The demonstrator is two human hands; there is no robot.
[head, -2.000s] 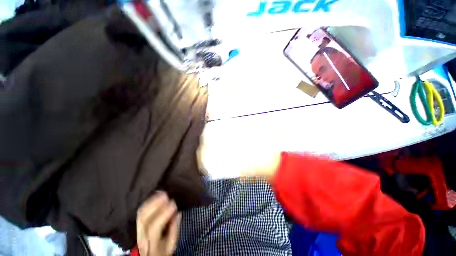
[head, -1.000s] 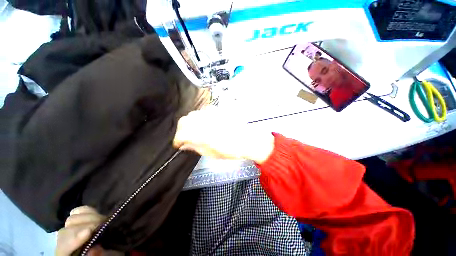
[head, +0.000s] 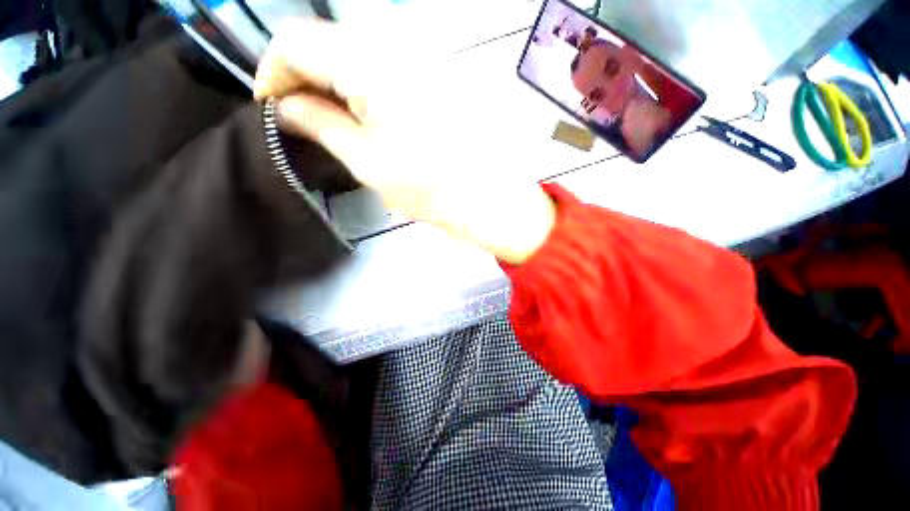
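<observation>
The dark brown garment lies in soft folds over the left of the table and hangs down at the front. A pale toothed edge, like a zipper, runs along it. My right hand grips the garment at the upper end of this edge, near the sewing machine's left end; its fingertips are closed on the cloth. My left hand is blurred and mostly covered by the cloth at the lower left, below a red sleeve; its fingers cannot be made out. The needle area is hidden or out of view.
A phone showing a face lies on the white table. A tan card is left of it, a slim black tool right of it. Green and yellow loops lie at the right end. A checked apron covers my lap.
My right hand has moved up and left with the toothed edge. My left hand has moved right and up, now largely behind cloth. The view has shifted; the machine's lettering is out of view.
</observation>
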